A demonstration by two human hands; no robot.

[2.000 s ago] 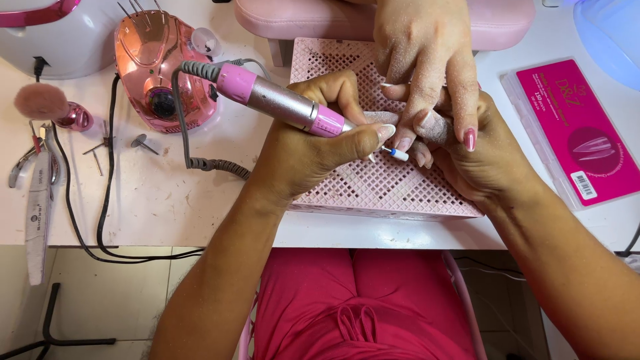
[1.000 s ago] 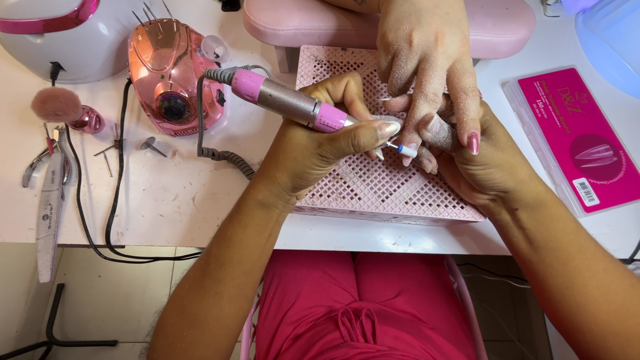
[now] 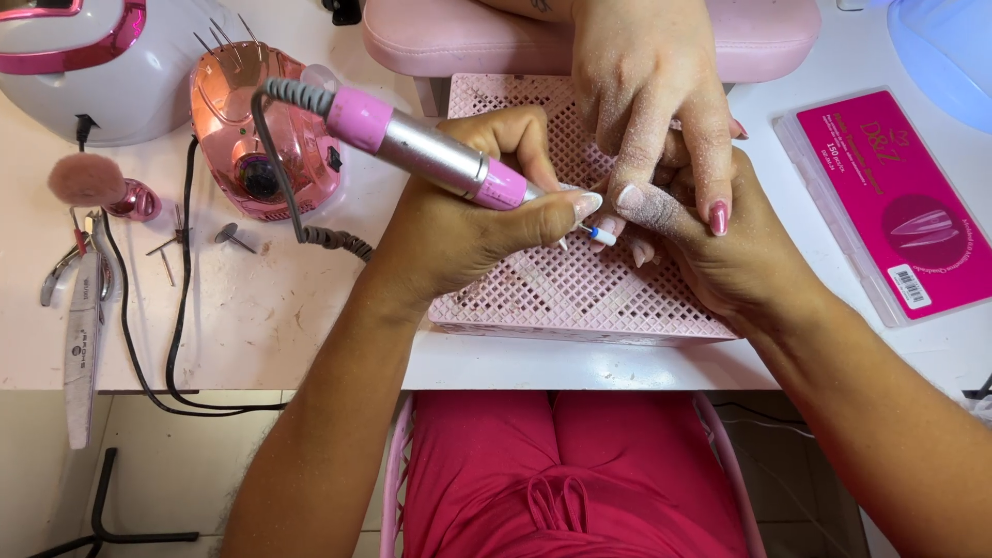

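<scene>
My left hand (image 3: 488,201) is closed around the handpiece of an electric nail drill (image 3: 422,151), pink and silver, with its coiled grey cord running back over it. Its white bit (image 3: 602,236) with a blue band lies at a fingertip of the other person's hand (image 3: 651,85). That hand is dusted with white powder, and some of its nails are pink. My right hand (image 3: 713,225) grips its fingers from the right, my powdery thumb against one finger. Beneath the hands is a pink perforated dust collector (image 3: 573,310); the hands hide part of it.
A pink padded armrest (image 3: 767,39) stands behind the collector. On the left are the drill's control unit (image 3: 263,147), a soft brush (image 3: 87,180), a nail file (image 3: 80,349), nippers (image 3: 58,275), loose bits (image 3: 235,237) and cords. A pink nail-tip box (image 3: 891,201) lies at right.
The other person's hand has shifted slightly in my right hand's grip, and the bit now sits at a fingertip nearer the collector's middle. The handpiece stays in my left hand.
</scene>
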